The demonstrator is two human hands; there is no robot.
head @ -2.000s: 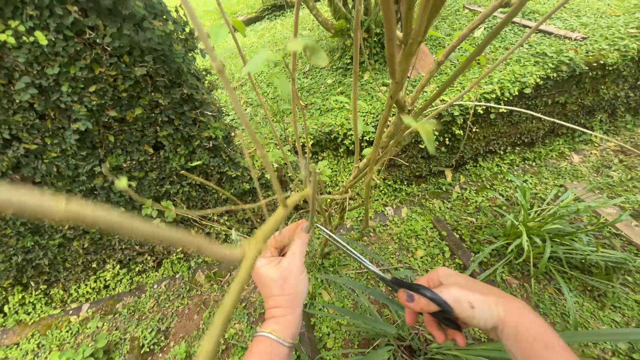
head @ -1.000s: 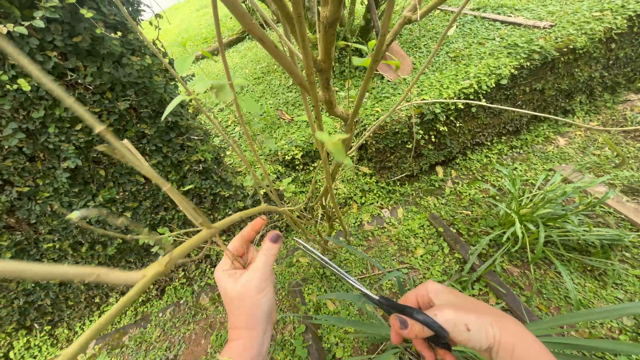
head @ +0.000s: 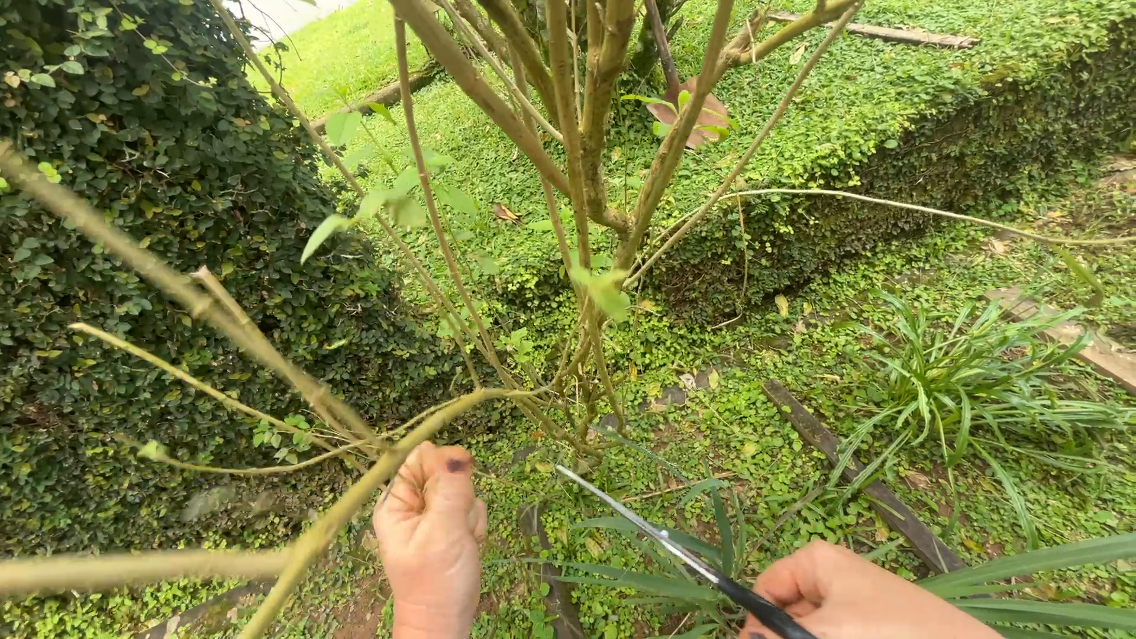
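Observation:
My left hand (head: 432, 524) is at lower centre, fingers curled against the underside of a thick, curved shrub branch (head: 355, 497); whether it grips a thin stem there is hard to tell. Lower right, my right hand (head: 843, 595) holds scissors (head: 683, 557) by their black handle. Their metal blades lie together and point up and left, the tip apart from the branch and to the right of my left hand. Behind stand the shrub's upright stems (head: 577, 133), with a few light green leaves (head: 603, 288) in front of them.
A leaf-covered mass (head: 160, 222) rises on the left. A low, overgrown bank edge (head: 799, 240) runs across the right. Strappy plants (head: 967, 399) and a dark wooden board (head: 861, 479) lie at right. Blurred branches (head: 133, 572) reach close to the camera at lower left. A long thin branch (head: 887, 204) extends right.
My left hand has moved left along the curved branch, and its fingers have curled in. The scissors have come away from the stems. The view has shifted.

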